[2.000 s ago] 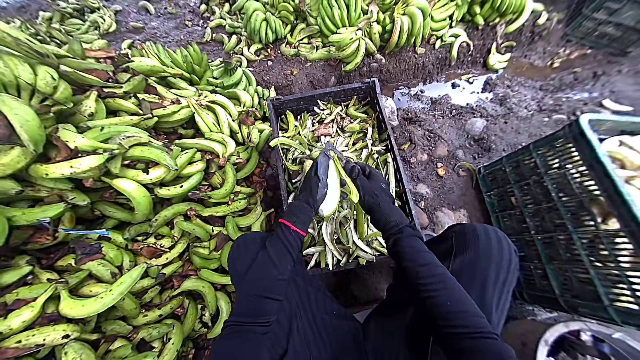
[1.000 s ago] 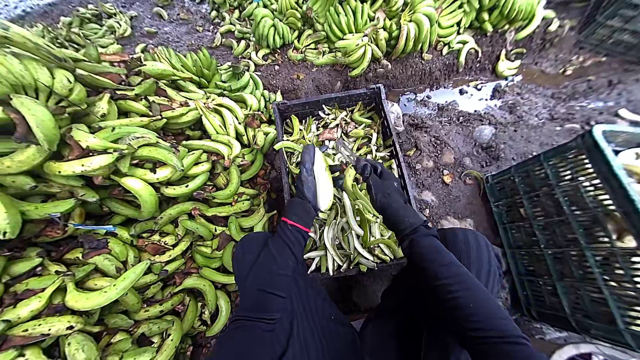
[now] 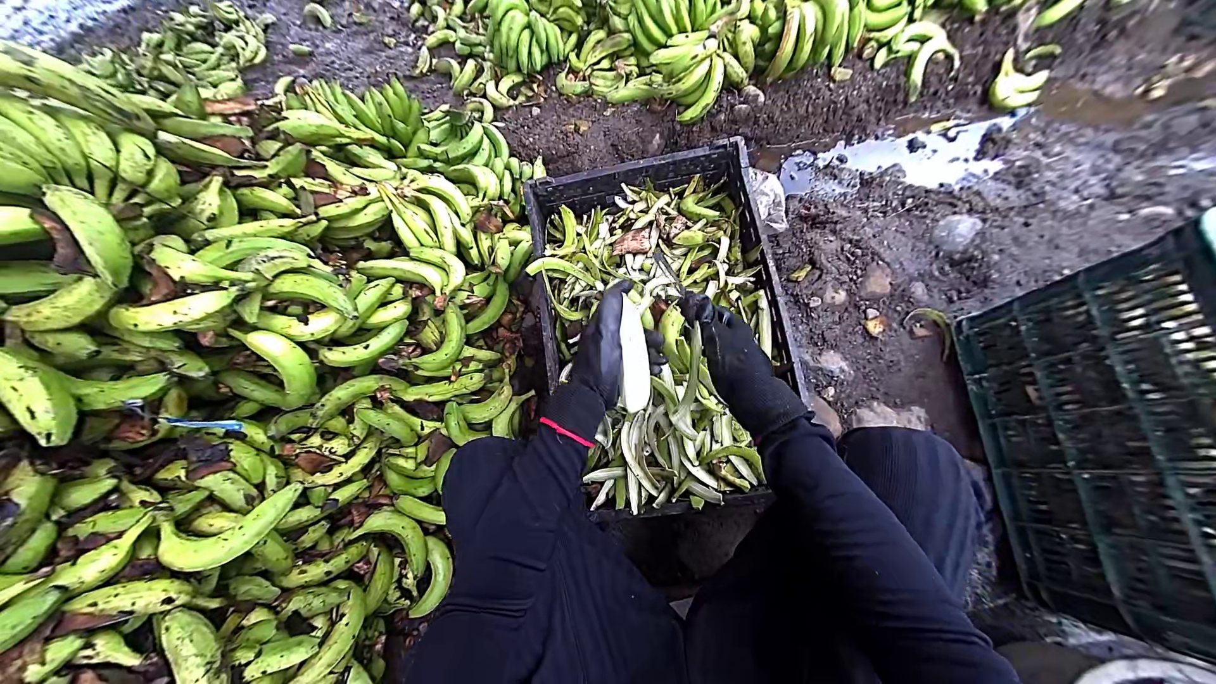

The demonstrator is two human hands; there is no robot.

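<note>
In a black glove, my left hand [image 3: 606,344] grips a peeled, pale plantain [image 3: 635,356] that points down toward me. My right hand [image 3: 727,347], gloved too, is just right of it, closed around a knife [image 3: 668,273] whose blade angles up and left; the handle is hidden by the fingers. A strip of green peel [image 3: 691,380] hangs beside the right fingers. Both hands are over a black plastic crate [image 3: 632,174] filled with green and whitish plantain peels [image 3: 655,456].
A large heap of green plantains [image 3: 275,356] covers the ground on the left. More bunches [image 3: 684,57] lie across the far side. At the right stands a dark green plastic crate [image 3: 1092,427]. Muddy ground with stones and a puddle [image 3: 902,161] lies beyond.
The green peel seen along the plantain two seconds ago is off the pale fruit in my left hand. My right hand has shifted beside it, with a peel strip hanging there.
</note>
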